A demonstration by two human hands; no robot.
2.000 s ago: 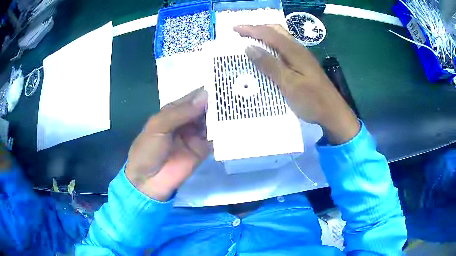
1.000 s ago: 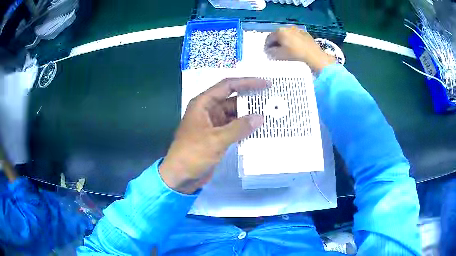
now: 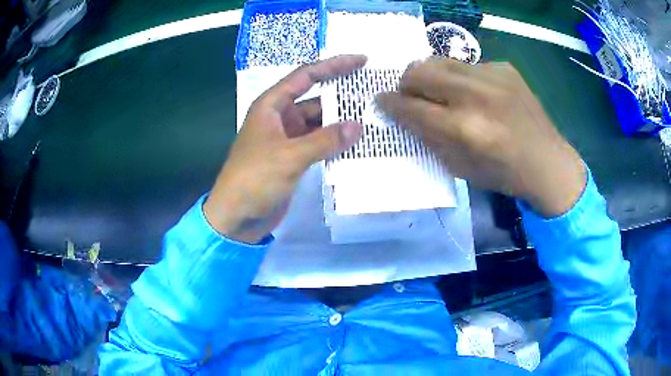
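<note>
The white slotted housing (image 3: 390, 187) lies on a white sheet (image 3: 294, 261) in front of me, its slots facing up. My left hand (image 3: 276, 139) is at the housing's left edge, thumb and fingers apart, fingertips over the slots. My right hand (image 3: 478, 121) is over the housing's right side, slightly blurred, with its fingertips at the centre boss. The fingertips hide the boss's hole. Whether the right fingers pinch a small part cannot be seen.
Beyond the housing are a blue bin (image 3: 283, 37) of small speckled hardware and a white parts bin (image 3: 375, 33). A round dish (image 3: 452, 42) with dark pieces is right of them. A blue box (image 3: 625, 84) with white strands is at far right.
My right hand has come back from the white parts bin to the housing's centre. My left hand stays at the left edge. The paper at far left has left the view.
</note>
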